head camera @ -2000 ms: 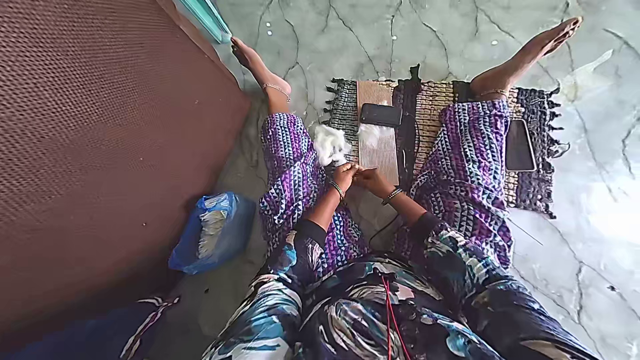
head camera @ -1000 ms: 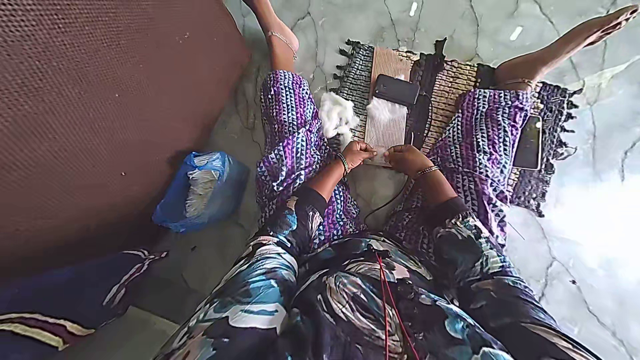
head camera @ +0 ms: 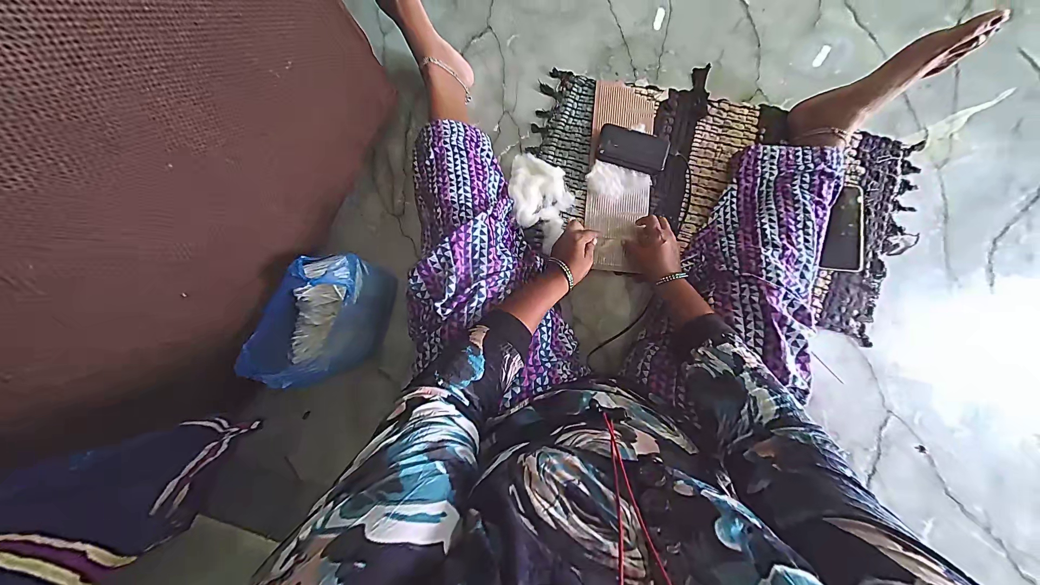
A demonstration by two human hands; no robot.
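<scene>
A ridged board (head camera: 611, 219) lies lengthwise on a woven rag mat between my legs. My left hand (head camera: 577, 249) is at the board's near left edge, its fingers bent; whether it pinches something thin is too small to tell. On the board's near right part rests my right hand (head camera: 652, 246), fingers curled down; what lies under them is hidden. A flat tuft of white cotton (head camera: 616, 180) sits on the board, just below a black phone (head camera: 633, 149) lying across it. A larger heap of white cotton (head camera: 538, 192) lies left of the board, beyond my left hand.
The fringed rag mat (head camera: 715, 162) extends under my right leg, with a second dark phone (head camera: 843, 227) on it. A blue plastic bag (head camera: 357, 325) holding a bundle of white sticks or wicks stands left of my left leg. A large brown textured surface (head camera: 179, 203) fills the left side.
My hands, together two seconds ago, are now apart over the near end of the board. The cotton and the phone on the board stay in place. The view has shifted somewhat.
</scene>
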